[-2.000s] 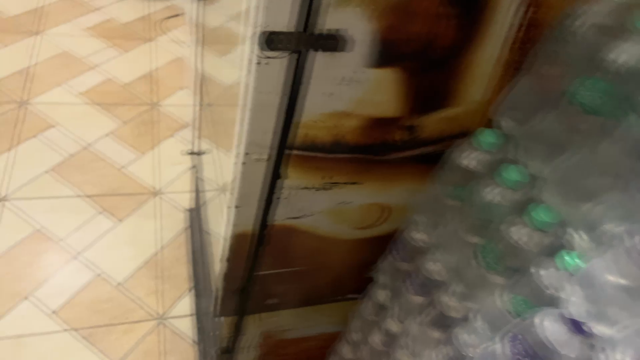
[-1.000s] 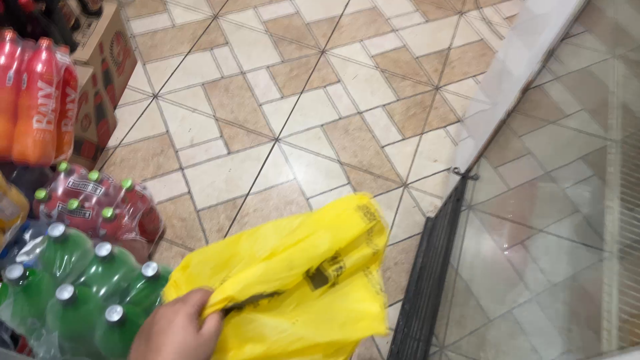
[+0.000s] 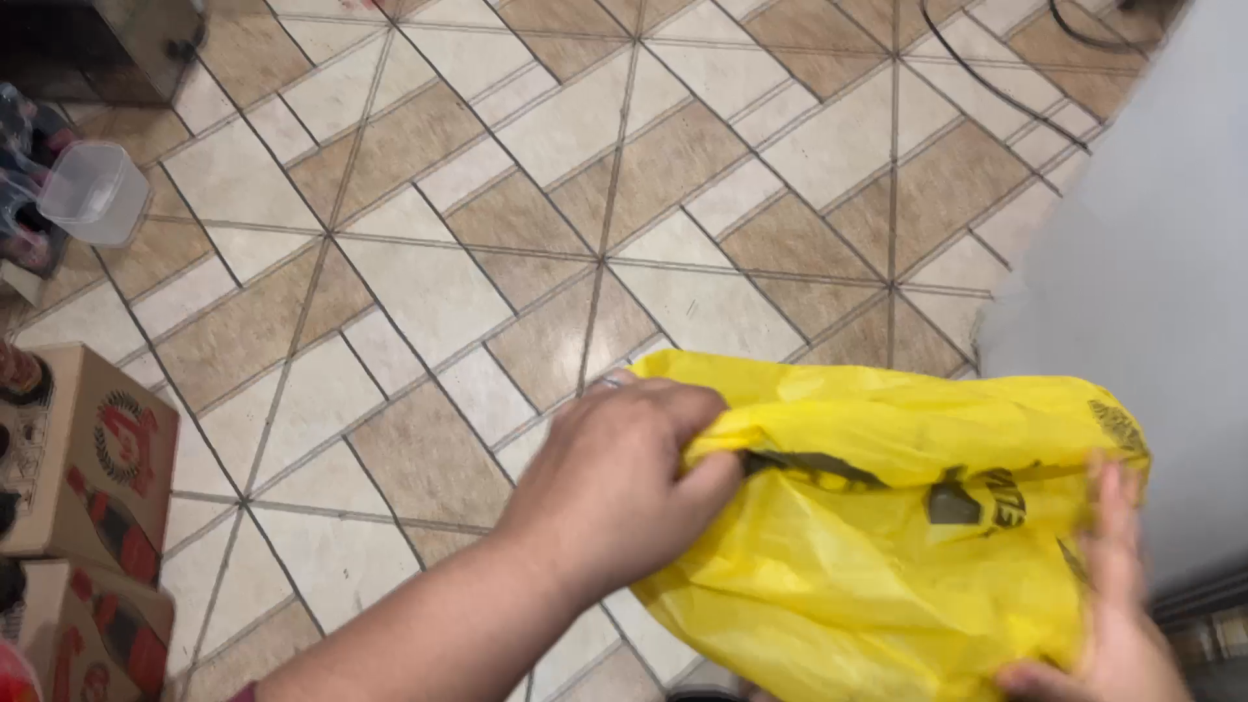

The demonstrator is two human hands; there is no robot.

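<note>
A yellow plastic bag (image 3: 877, 565) with dark printing spans the lower right of the head view. My left hand (image 3: 634, 468) grips its upper left edge between thumb and fingers, and a ring shows on one finger. At the bag's right side is my right hand (image 3: 1111, 575), slightly blurred, its fingers extended along the plastic and its thumb low on the front; whether it grips the bag is unclear. What the bag holds, if anything, is hidden.
Cardboard cartons (image 3: 117, 468) with bottles stand at the lower left. A translucent plastic tub (image 3: 96, 193) lies beyond them, near a dark box (image 3: 107, 49). A white surface (image 3: 1131, 292) borders the right, with a black cable (image 3: 994, 88) on the tiled floor (image 3: 546, 292).
My right hand has come into view at the bag's right side. The bag, held in one visible hand a second ago, is now between both hands. The view has shifted strongly.
</note>
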